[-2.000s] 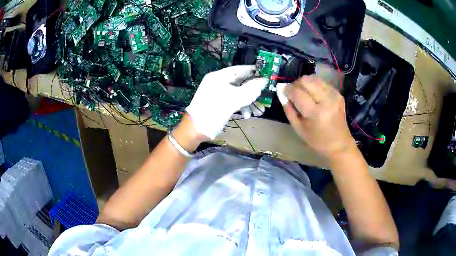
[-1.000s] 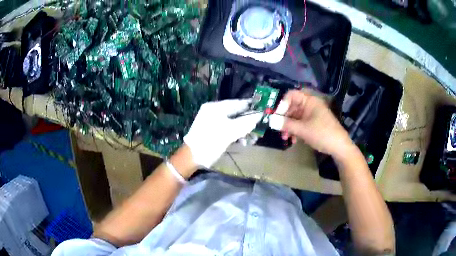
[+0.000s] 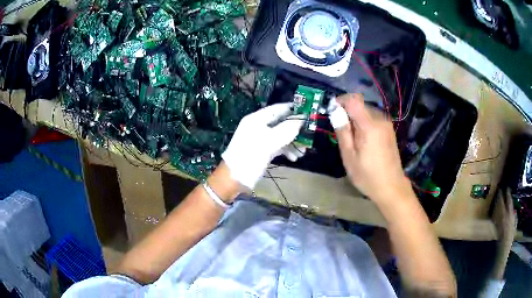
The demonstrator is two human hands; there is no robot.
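My left hand, in a white glove, holds a green circuit board upright between thumb and fingers. My right hand, bare with white finger cots, has its fingertips pinched at the board's right side, by red wires; whether a connector is between them cannot be told. Behind lies the black front housing with its round silver speaker driver and thin red wires. The black rear housing lies partly under it, with a small green part on a red wire.
A tangled board pile covers the bench's left. Another black housing stands far left. A single loose PCB lies at right. Another person's arm reaches in at the right edge, by a further housing. The conveyor belt runs behind.
My right fingertips have moved slightly up and away from the board's lower part. The other person's arm has come in at right. The whole view has shifted a little.
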